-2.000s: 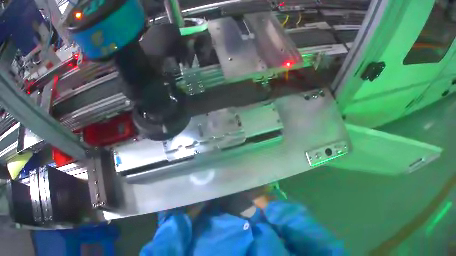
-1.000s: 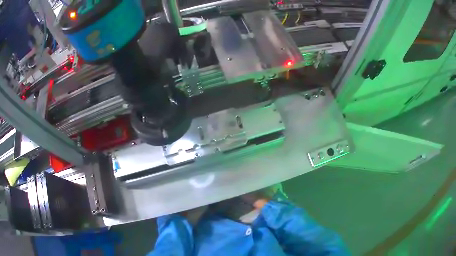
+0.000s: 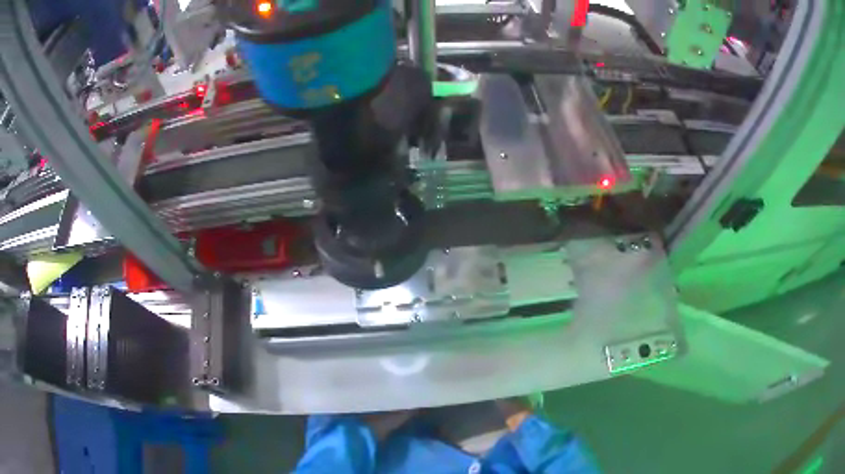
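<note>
The long silver slide fixture [image 3: 472, 282] lies on the bare silver base plate [image 3: 482, 375]. The black lens end [image 3: 375, 245] of the blue-banded camera [image 3: 320, 69] stands over its left half, with a bright light spot beneath. Below the plate's front edge, part of my right hand [image 3: 513, 415] shows beyond its blue sleeve, small and blurred. My left hand [image 3: 382, 422] is a dim, blurred patch near the left sleeve, partly hidden by the plate edge. Neither hand is on the fixture. Finger positions cannot be made out.
A black bracket [image 3: 220, 333] and dark bins [image 3: 139, 347] stand at the left. A red tray [image 3: 243, 248] lies behind. Silver paired plates [image 3: 551, 134] sit behind right. A button panel [image 3: 641, 353] is at the right front, and grey posts [image 3: 755, 120] flank the station.
The view has shifted and turned, so the camera, fixture and plate appear further right and more level. Both hands remain low at the plate's front edge; the fixture looks unchanged.
</note>
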